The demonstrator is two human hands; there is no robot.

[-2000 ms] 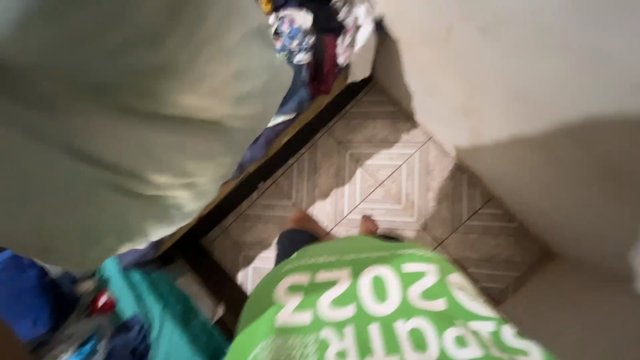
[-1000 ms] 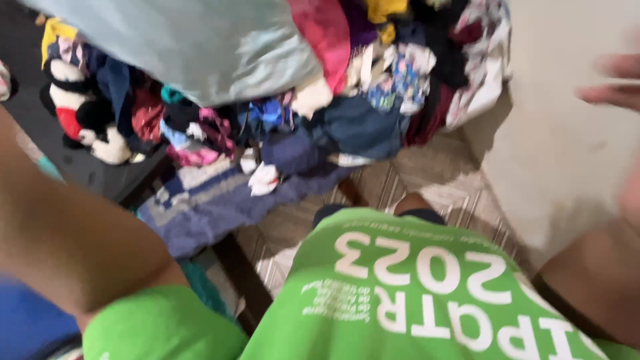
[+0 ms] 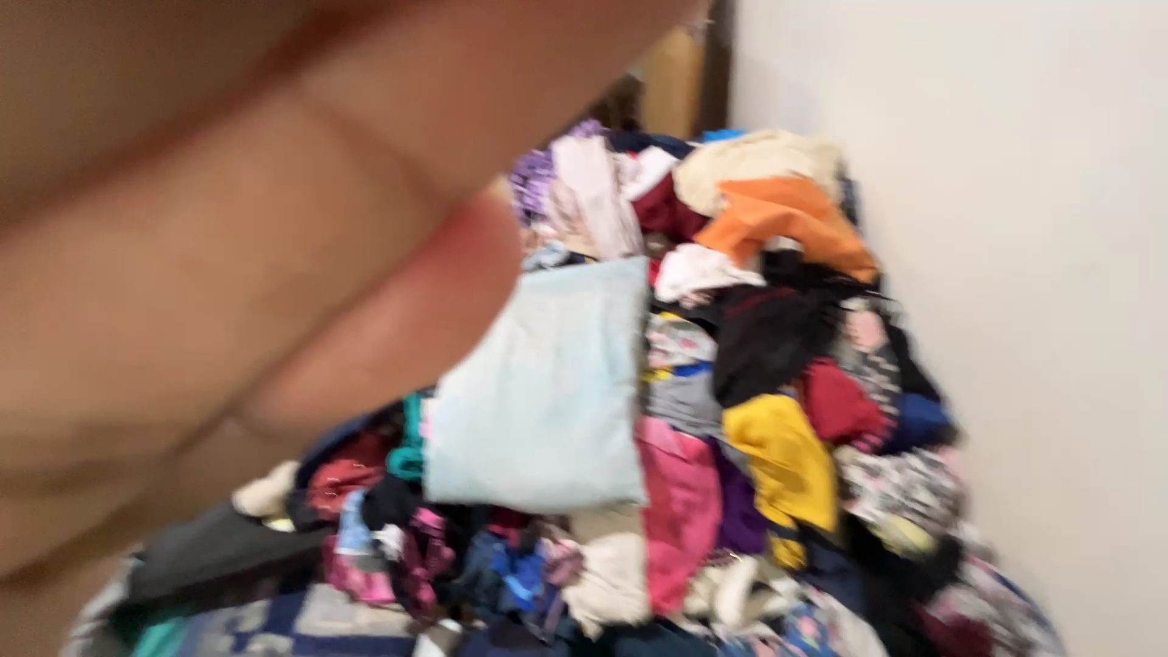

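A hand fills the left and upper left of the view, blurred and very close to the camera; it looks like my left hand (image 3: 274,237), with only parts of its fingers showing. Whether it holds anything cannot be seen. Behind its fingertips, farther off, a pale blue pillow (image 3: 543,392) lies on a large heap of mixed clothes. Around the pillow are a pink cloth (image 3: 680,511), a yellow garment (image 3: 785,465), a black garment (image 3: 771,338) and an orange cloth (image 3: 789,224). My right hand is out of the frame.
A pale wall (image 3: 1022,274) runs along the right side of the heap. At the lower left lie a dark grey surface (image 3: 228,552) and a blue and grey patterned cloth (image 3: 301,630). A wooden piece (image 3: 673,82) stands behind the heap.
The view has swung up from the floor and green shirt to the heap. A hand now covers the left side. The pillow, partly seen at the top one second ago, lies on the clothes.
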